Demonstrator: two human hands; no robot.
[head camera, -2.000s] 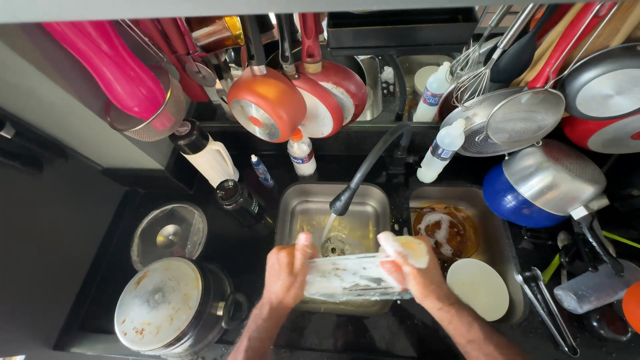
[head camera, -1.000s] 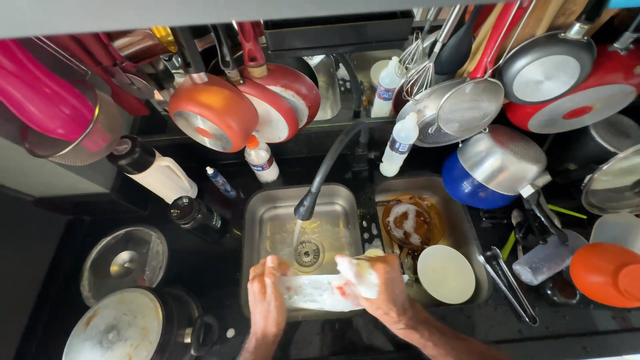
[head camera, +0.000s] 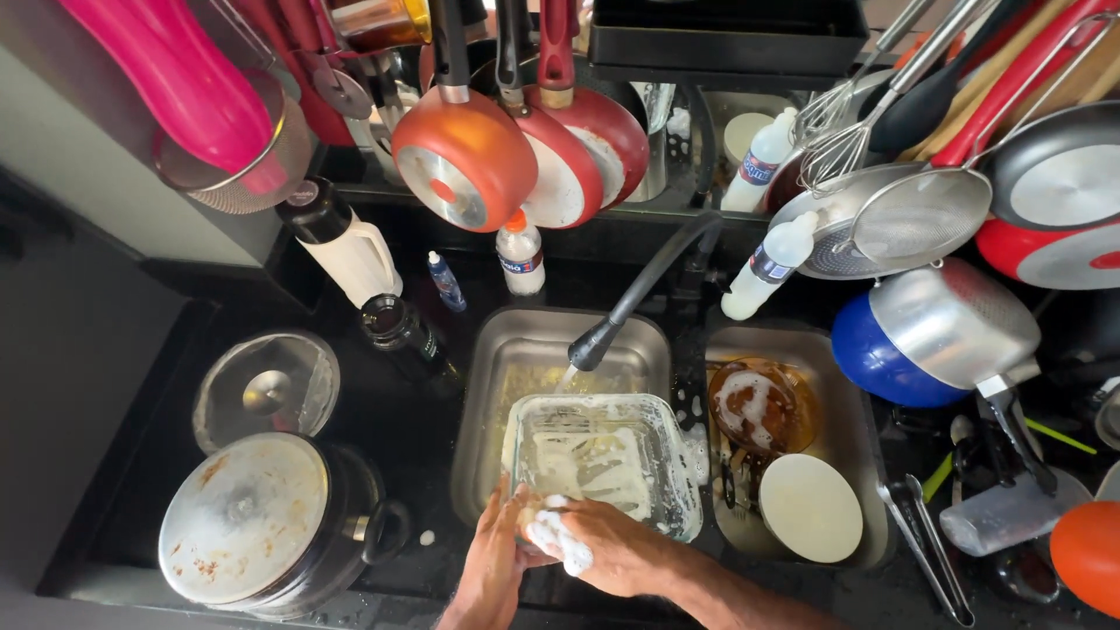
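A clear glass baking dish (head camera: 604, 464) coated with suds is tilted over the left steel sink basin (head camera: 573, 325). My left hand (head camera: 497, 547) grips its near left corner. Close beside it, my right hand (head camera: 604, 542) presses a foamy sponge (head camera: 538, 523) to the same corner; the sponge is mostly hidden by foam and fingers. Water runs from the black faucet (head camera: 599, 343) just behind the dish.
The right basin holds a foamy amber dish (head camera: 759, 407), cutlery and a pale plate (head camera: 811, 507). Left stand a large pot (head camera: 254, 525), a glass lid (head camera: 267, 394) and a thermos (head camera: 341, 245). Red pans (head camera: 464, 162) hang above; metal tongs (head camera: 927, 551) lie right.
The glass dish has turned from nearly edge-on to showing its broad face. My right hand with the sponge has moved to the left, close to my left hand.
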